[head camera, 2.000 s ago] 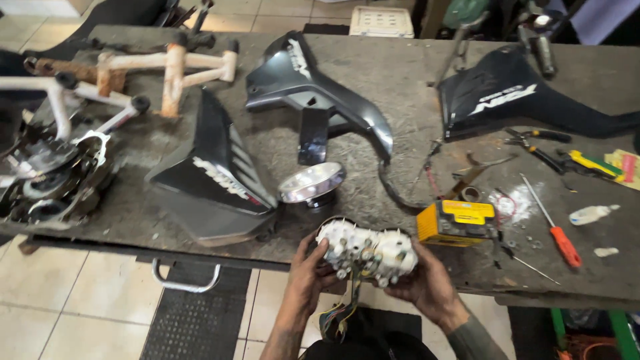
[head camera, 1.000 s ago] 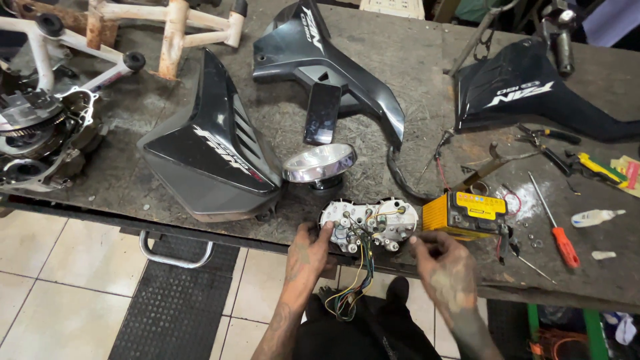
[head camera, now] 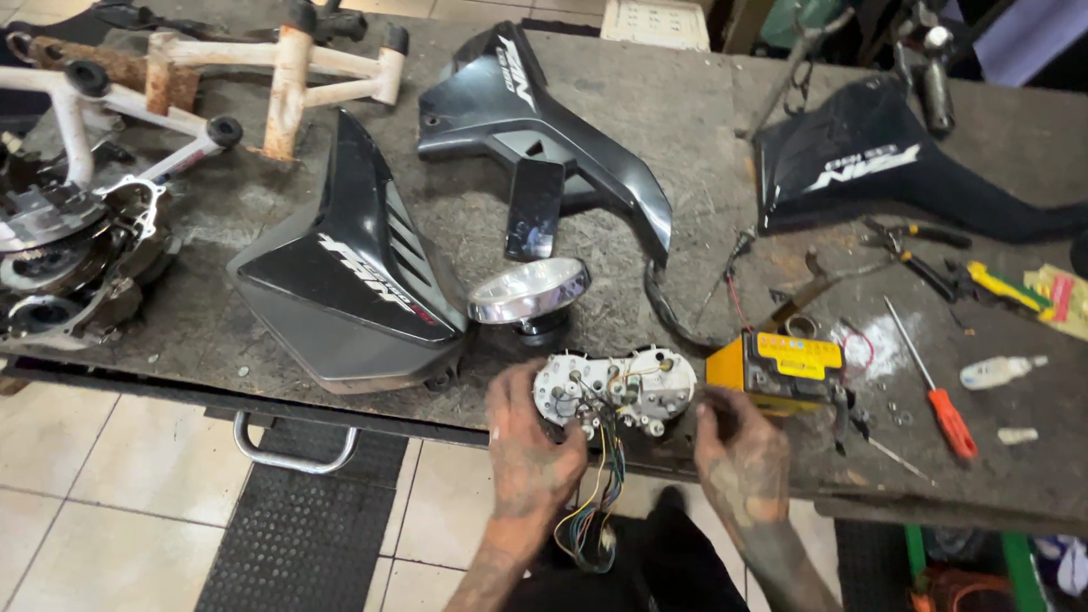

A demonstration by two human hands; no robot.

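Observation:
A white motorcycle instrument cluster (head camera: pixel 614 387) rests back side up at the bench's front edge, its wiring harness (head camera: pixel 599 510) hanging over the edge. My left hand (head camera: pixel 531 442) grips the cluster's left end, fingers behind it and thumb at its lower rim. Just off the cluster's right end is my right hand (head camera: pixel 744 450), fingers slightly curled and apart, with nothing visible in it. Close to that hand stands a yellow and black battery (head camera: pixel 778 365). Behind the cluster lies a round chrome-rimmed part (head camera: pixel 529 293), probably a headlight.
Dark motorcycle fairings (head camera: pixel 340 280) lie on the workbench (head camera: pixel 680 110), one touching a black phone (head camera: pixel 535 208). A greasy engine part (head camera: pixel 76 263) and rusty white frame (head camera: pixel 289 76) occupy the left. A screwdriver (head camera: pixel 950 425), pliers (head camera: pixel 926 272) and small bottle (head camera: pixel 994 372) lie right.
The cluster, held up in both hands two seconds ago, now rests at the bench edge. My right hand has let go of it; my left hand remains on its left end.

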